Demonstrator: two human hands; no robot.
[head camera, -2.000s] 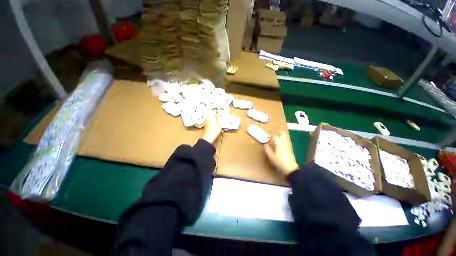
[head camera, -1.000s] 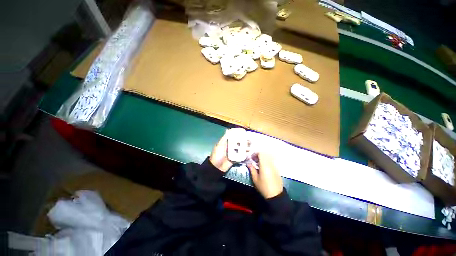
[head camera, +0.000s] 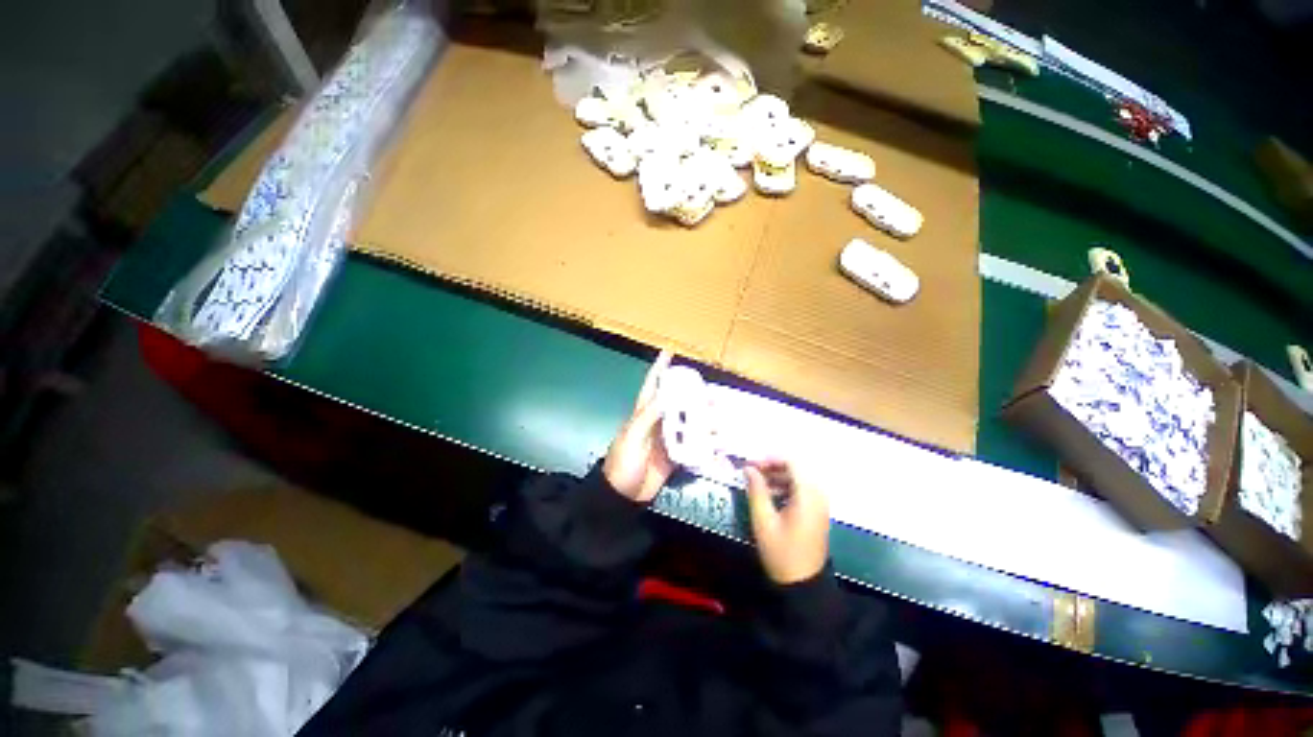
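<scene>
My left hand holds a white plastic housing, its face with small dark holes turned up, over the table's front edge. My right hand is just right of the housing, thumb and forefinger pinched together; a tiny dark or thin piece may be between the fingertips, too small to tell. A white sheet strip lies behind and right of the hands. A loose pile of white housings lies on the cardboard sheet. Three single housings lie right of the pile.
Two open cardboard boxes of small white pieces stand at right. A clear plastic bag of printed sheets lies at left on the green table. White crumpled plastic fills a floor carton at lower left. Housings sit on the belt behind the boxes.
Since two seconds ago, both hands have come back from the cardboard to the front edge with a housing. In the last second the right hand moved slightly right, away from the housing.
</scene>
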